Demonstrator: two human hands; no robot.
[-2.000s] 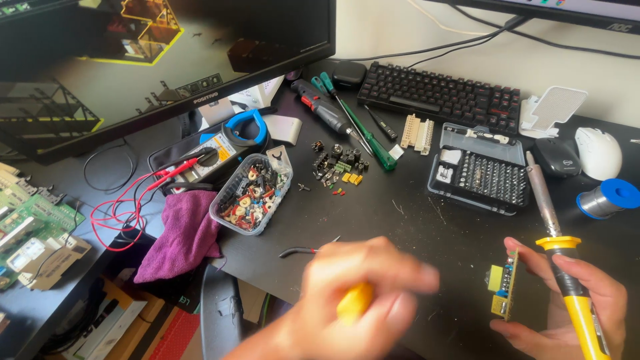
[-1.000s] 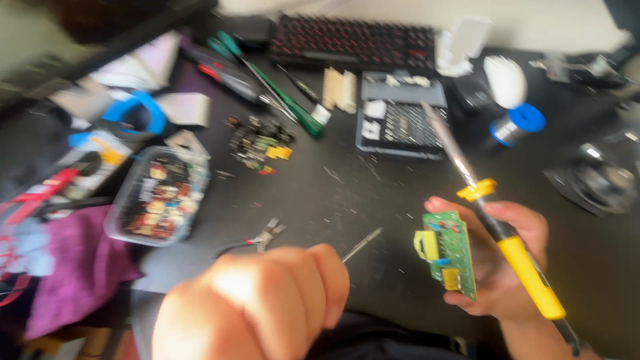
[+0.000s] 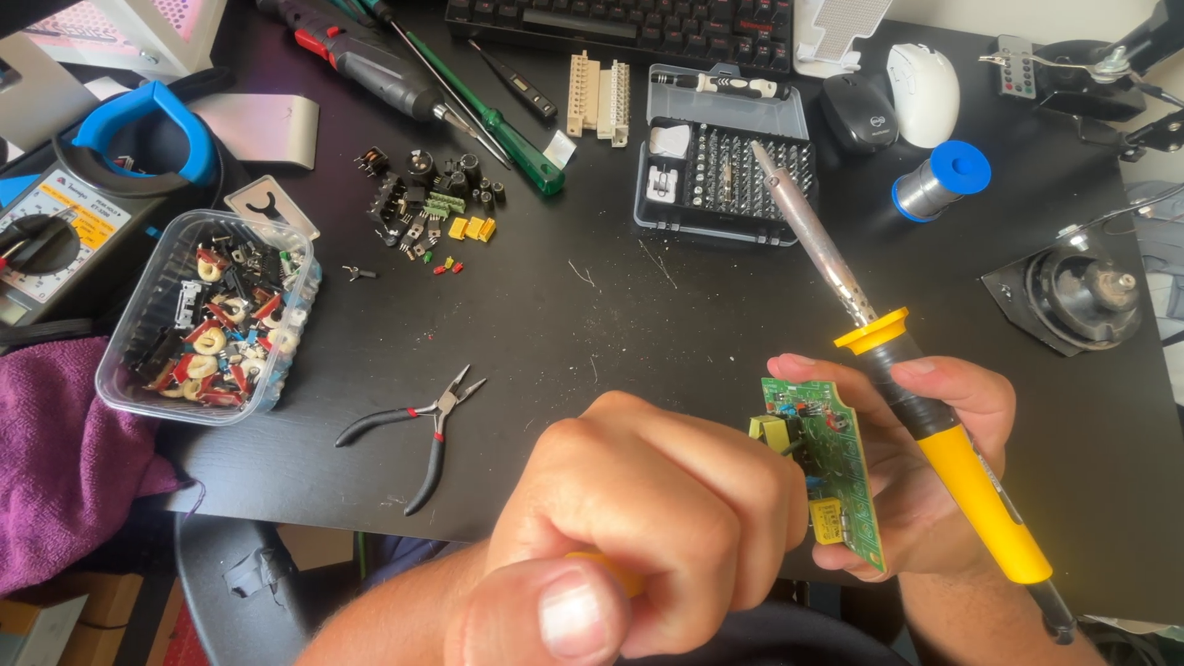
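My left hand [image 3: 647, 518] is a fist around a yellow-handled tool [image 3: 618, 572]; the fist hides its shaft, and its kind cannot be told. Just right of the fist, my right hand [image 3: 925, 462] holds a green circuit board [image 3: 837, 462] on edge between thumb side and fingers. The board carries a yellow block component and other small parts. The same hand also grips a soldering iron [image 3: 985, 504] with a yellow and black handle, its metal tip pointing up and left, away from the board. Small pliers [image 3: 444, 407] with black handles lie with jaws apart, left of my fist.
A clear plastic tub [image 3: 111, 370] of components stands at left beside a multimeter [image 3: 69, 222] and purple cloth [image 3: 65, 462]. Loose components [image 3: 425, 203], a green-handled screwdriver [image 3: 523, 153], a bit set [image 3: 731, 176], a solder spool [image 3: 934, 185] and two mice lie farther back.
The view has shifted and moved closer over the desk. My left fist has come up beside the board; one second ago, a metal shaft showed between them. My right hand keeps hold of board and iron.
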